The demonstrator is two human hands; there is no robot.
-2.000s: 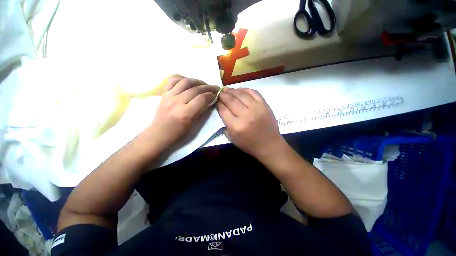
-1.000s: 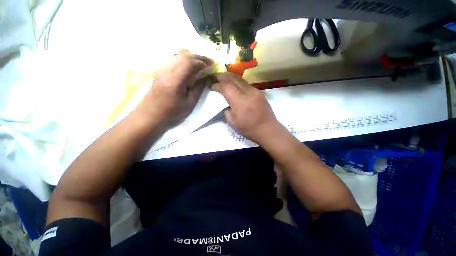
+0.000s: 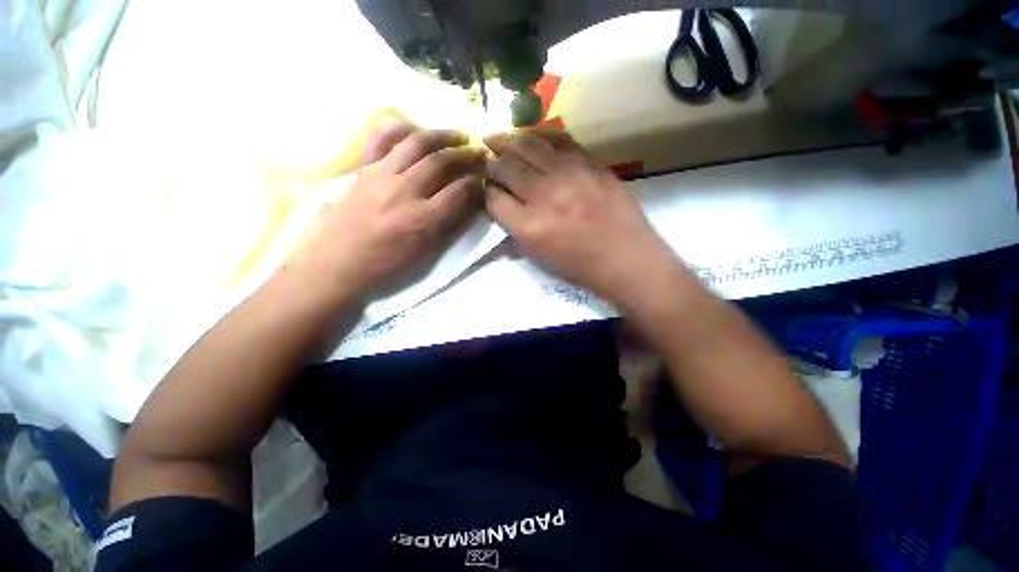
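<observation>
Pale yellow fabric (image 3: 287,184) runs from the left to my fingertips, just below the needle area of the sewing machine (image 3: 475,34). White fabric (image 3: 67,324) spreads over the left of the table, its edges washed out by glare. My left hand (image 3: 408,201) pinches the yellow fabric with fingers bent, palm down. My right hand (image 3: 564,201) lies close beside it, its fingertips on the fabric edge under the presser foot area. The fingertips nearly meet; the exact grip is hidden by the hands and glare.
Black-handled scissors (image 3: 712,54) lie on the machine bed behind my right hand. Orange-red tape (image 3: 548,101) is partly covered. A printed ruler scale (image 3: 799,257) runs along the table's front right edge. Blue baskets (image 3: 927,436) stand below right, and crumpled fabric (image 3: 50,503) lies lower left.
My right hand has moved forward and now covers more of the tape. My left hand has turned flatter, palm down. The view has shifted, so the machine head shows less.
</observation>
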